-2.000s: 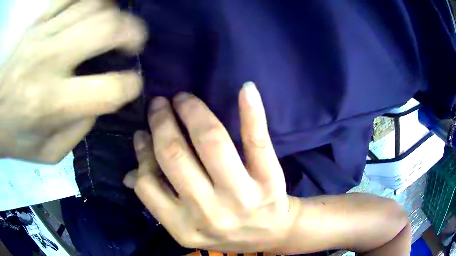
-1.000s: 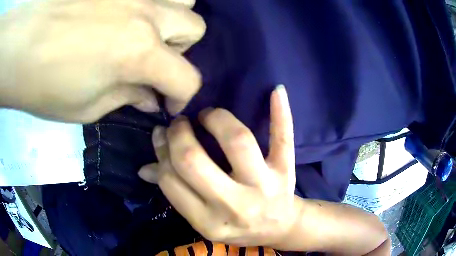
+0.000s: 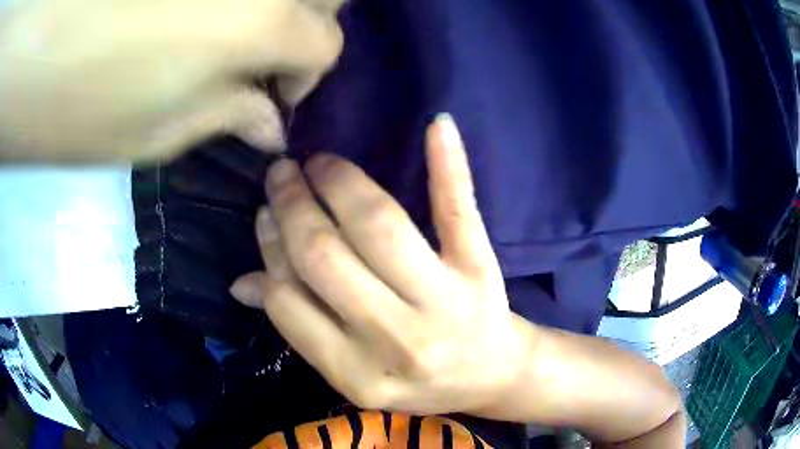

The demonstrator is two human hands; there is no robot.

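The smooth navy body fabric (image 3: 561,131) fills the upper middle and right in loose folds. The dark waistband (image 3: 197,228), with pale stitch lines, lies to its left. My left hand (image 3: 167,79), cut off by the left edge and partly blurred, pinches cloth at the join with thumb and bent fingers. My right hand (image 3: 377,281) lies palm down just below it, fingertips bent on the cloth at the join, little finger raised. Its thumb rests on the band. The pinched cloth is hidden under the fingers. No needle or presser foot shows.
A white surface (image 3: 66,241) lies under the band at left. A blue-capped bottle (image 3: 763,285), a white box-like object with black bars (image 3: 680,307) and a green crate (image 3: 732,377) are at lower right. My dark top with orange letters shows at the bottom.
Over the two seconds my left hand has moved in right to pinch the cloth at the join, then up slightly. My right hand shifted right, then back up-left. The bottle has come into view.
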